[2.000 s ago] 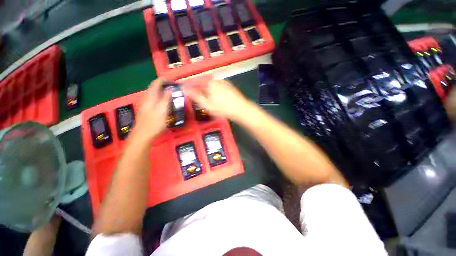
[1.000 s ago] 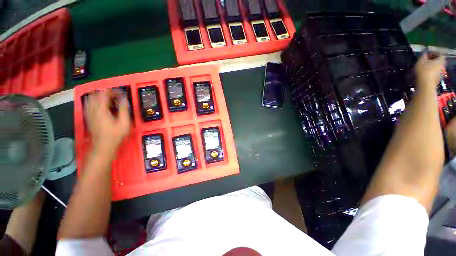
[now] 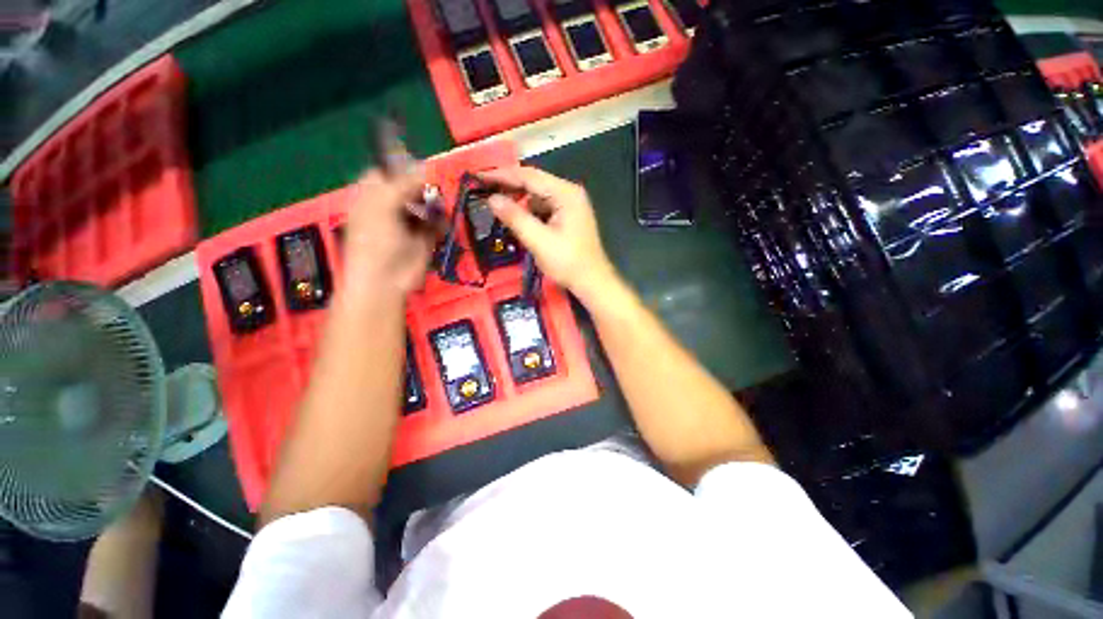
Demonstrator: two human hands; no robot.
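Note:
The red tray (image 3: pixel 260 405) lies in front of me with black handheld devices (image 3: pixel 304 268) in several pockets, screens up. My left hand (image 3: pixel 390 236) is blurred above the tray's upper middle, closed on a dark item, likely a handheld device; its fingers hide most of it. My right hand (image 3: pixel 554 230) is at the tray's upper right, finger and thumb on a thin black frame (image 3: pixel 450 256). The frame is tilted beside a device (image 3: pixel 490 230) in the upper right pocket. Whether they touch is unclear.
A mint-green fan (image 3: pixel 73 405) stands at left. A smartphone (image 3: pixel 664 169) lies right of the tray. Tall black blister trays (image 3: pixel 895 181) stand at right. The green belt (image 3: pixel 302 97) carries a red tray (image 3: pixel 109 194) and a filled one (image 3: pixel 472 119). Another person's arm (image 3: pixel 121 556) shows lower left.
My right hand has come back from the black trays at far right with the thin frame. My left hand has moved right from the left pockets. The single device on the belt no longer shows there.

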